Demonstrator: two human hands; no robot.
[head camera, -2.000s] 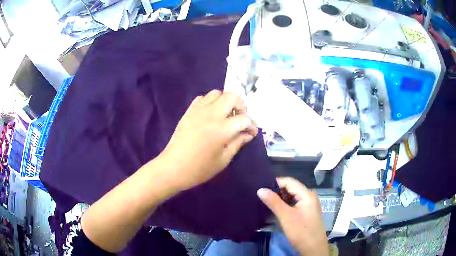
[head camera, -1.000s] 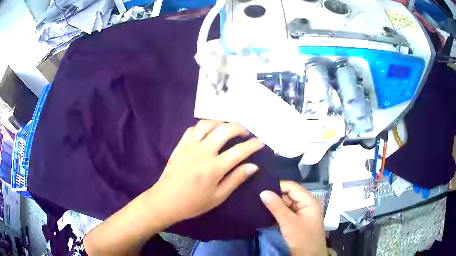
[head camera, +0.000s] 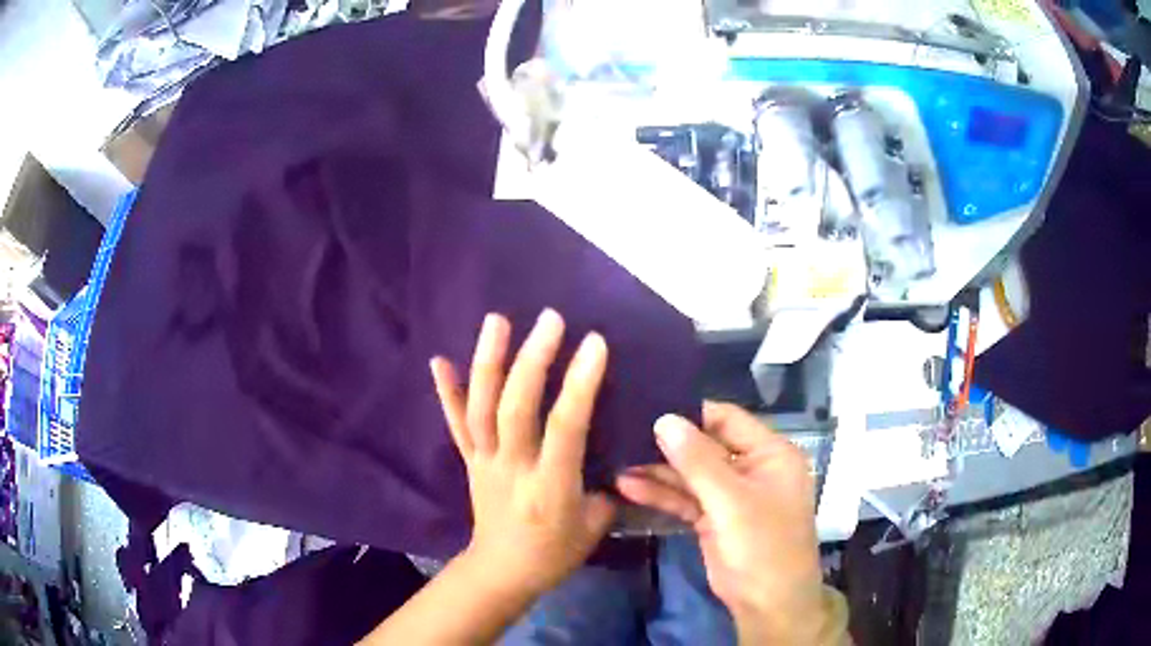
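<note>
The dark purple body panel (head camera: 341, 278) lies spread to the left of the overlock machine (head camera: 871, 76) and up to its front. My left hand (head camera: 524, 435) lies on the panel with fingers spread, holding nothing. My right hand (head camera: 745, 499) pinches the panel's right edge between thumb and fingers in front of the machine. The white slanted front guard (head camera: 656, 234) covers the needle area, so the needle is hidden. The panel's upper right edge runs along this guard.
A purple piece (head camera: 1086, 303) lies right of the machine. An orange-handled tool (head camera: 969, 360) and a white strip (head camera: 852, 429) are at the right front. A blue crate (head camera: 63, 379) and grey-white scraps (head camera: 177, 44) are at the left. Speckled cloth (head camera: 1041, 543) shows at lower right.
My left hand has moved from the machine front down toward the lap, and its fingers have spread. My right hand keeps its pinch on the edge. The view has shifted, with the machine higher in it.
</note>
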